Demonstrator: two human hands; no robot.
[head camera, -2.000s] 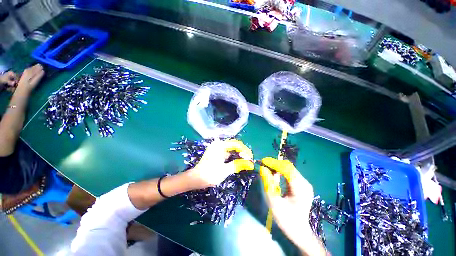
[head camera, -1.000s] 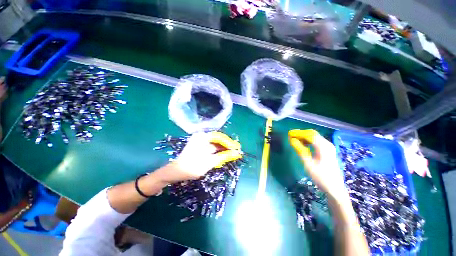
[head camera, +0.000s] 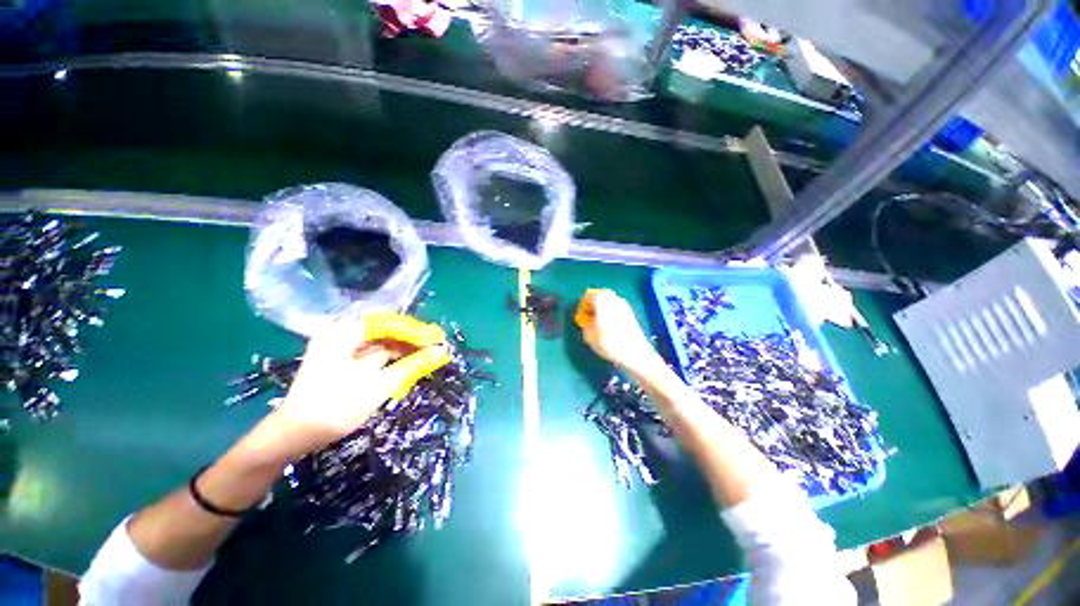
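My left hand [head camera: 338, 381], with yellow finger cots, is over the central pile of black-and-silver pieces [head camera: 397, 474]. Its thumb and finger pinch a small dark piece, mostly hidden at the tips. My right hand [head camera: 614, 333], also with yellow cots, is right of a small scatter of black parts [head camera: 542, 311] by the yellow tape line [head camera: 529, 391]. Its fingers are curled; whether they hold anything cannot be told. The left clear bag [head camera: 275, 266] and right clear bag [head camera: 464, 195] stand open behind, with black parts inside.
A small right pile [head camera: 628, 424] lies below my right forearm. A blue tray [head camera: 876, 474] full of pieces is at right, with a grey metal box [head camera: 989, 355] beyond it. Another pile [head camera: 42, 302] is at the left edge. A metal rail [head camera: 699, 256] runs behind the bags.
The view has swung right, bringing in the grey box. My hands have moved apart from their earlier meeting over the pile; my right hand is now beside the black scatter, fingers more curled.
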